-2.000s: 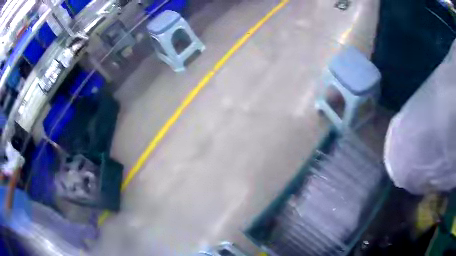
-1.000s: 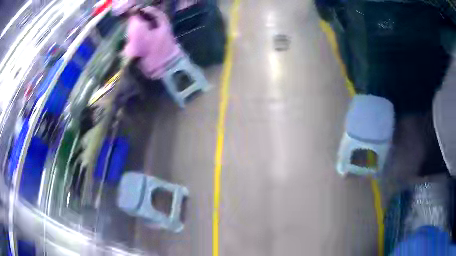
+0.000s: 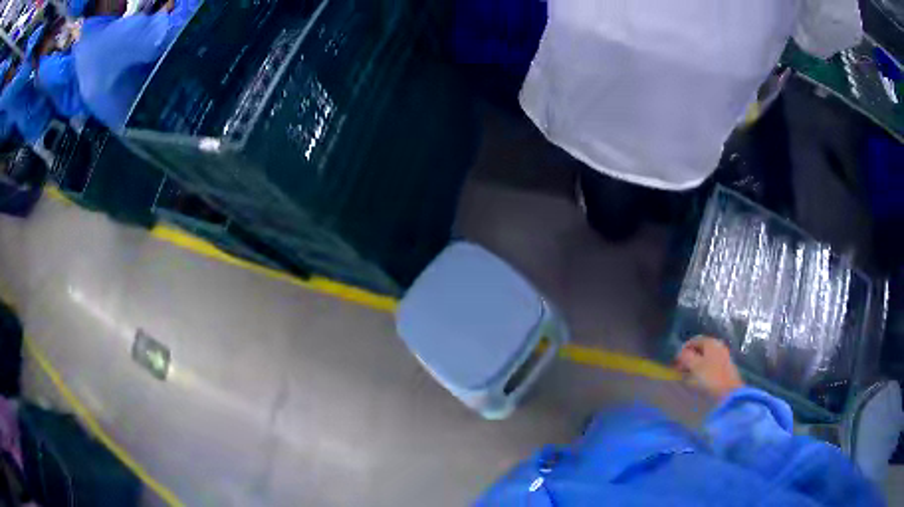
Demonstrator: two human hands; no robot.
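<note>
My right hand [image 3: 709, 364] is small and blurred at the lower right, in a blue sleeve. Its fingers look loosely curled; no held object can be made out. It appears beside the near edge of a dark green crate [image 3: 677, 319] holding shiny clear plastic trays [image 3: 768, 282]; contact cannot be told. A light blue plastic stool [image 3: 471, 317] stands on the floor near the middle. My left hand is out of the picture.
A person in a white smock [image 3: 659, 89] stands behind the stool. Large dark green crates [image 3: 387, 149] stand at the upper left. Workers in blue [image 3: 124, 64] are beyond. Yellow lines [image 3: 347, 292] cross the grey floor [image 3: 297, 396]. Another stool [image 3: 877, 426] is at the right edge.
The view has swung right, away from the aisle, onto the stool, crates and white-smocked person. My blue sleeve and right hand have come into view.
</note>
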